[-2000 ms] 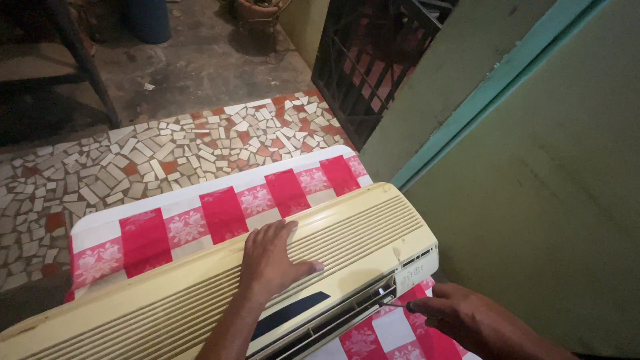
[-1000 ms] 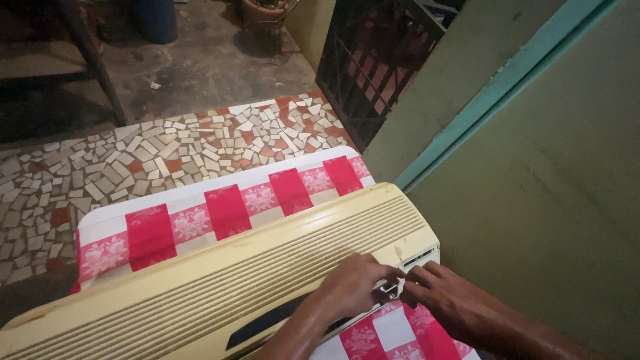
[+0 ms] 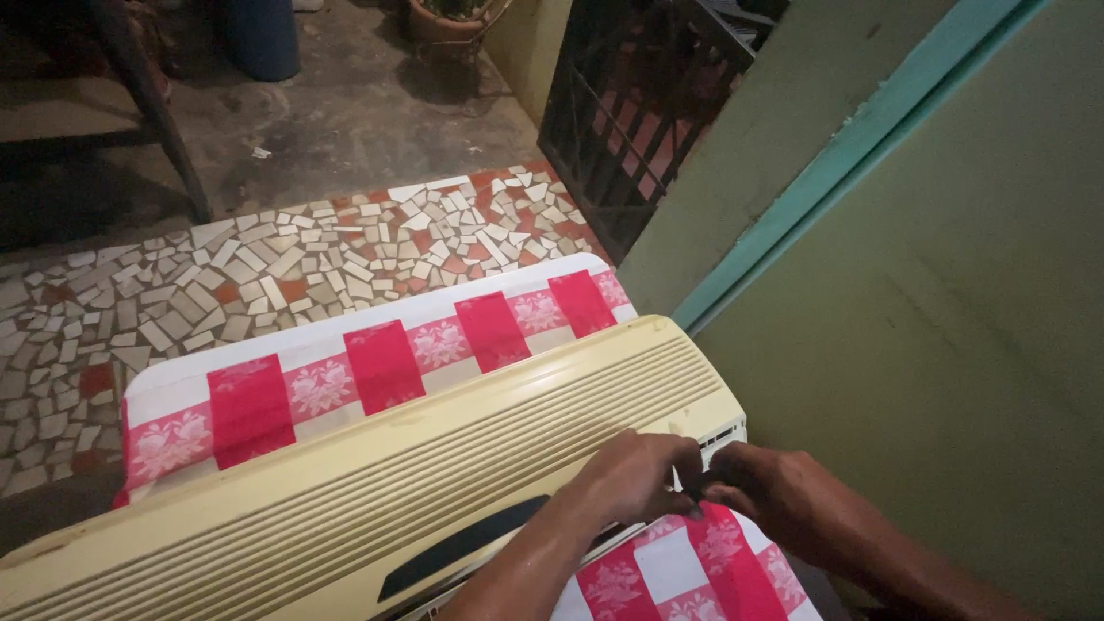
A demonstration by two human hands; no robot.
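Observation:
A yellowed plastic indoor air conditioner unit point(image 3: 448, 431) with long louvred slots lies diagonally on a table under a red and white checked tablecloth point(image 3: 379, 366). Along its front runs a dark curved panel point(image 3: 461, 548). My left hand point(image 3: 642, 474) rests over the front edge near the unit's right end, thumb and fingers bent towards the outlet. Close beside it, my right hand point(image 3: 750, 483) has its fingers pinched together at the same corner. The fingertips nearly meet; whatever lies between them is too dark and covered to make out.
A green wall point(image 3: 931, 345) with a teal strip point(image 3: 854, 164) stands close on the right. Beyond the table are a broken-tile mosaic floor point(image 3: 345, 259), a dark metal gate point(image 3: 638, 121), a potted plant point(image 3: 448, 21), a blue barrel point(image 3: 261, 39) and a dark wooden leg point(image 3: 159, 112).
My left hand has moved right from the top louvres to the unit's right front corner, beside my right hand. The slim tool seen earlier at my right hand no longer shows clearly.

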